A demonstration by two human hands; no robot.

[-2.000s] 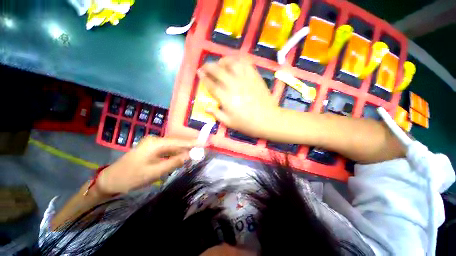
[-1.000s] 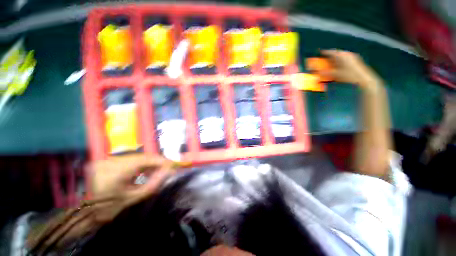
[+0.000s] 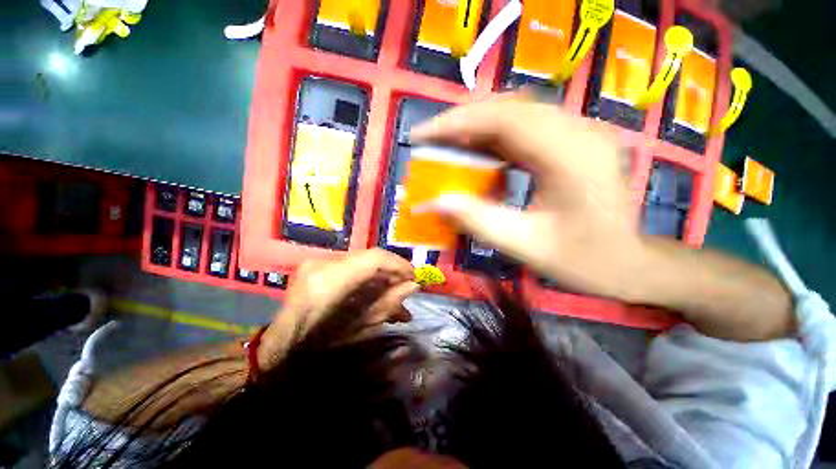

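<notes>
My right hand holds an orange battery over the second front-row slot of the red tray. The open phone in that slot is partly hidden by the battery. My left hand is at the tray's front edge with its fingers at a yellow tab; the grip is partly hidden. A phone in the front-left slot has an orange-yellow battery in it. The back-row phones hold orange batteries, several with yellow tabs lying over them.
A yellow-white tab pile lies on the green bench at the upper left. A white tab lies by the tray. Loose batteries lie at the right. A lower red tray of phones shows at the left, beyond the bench edge.
My right hand has come from the loose batteries at the right to the tray's second front slot, bringing a battery. My left hand stays at the front edge. The view has shifted.
</notes>
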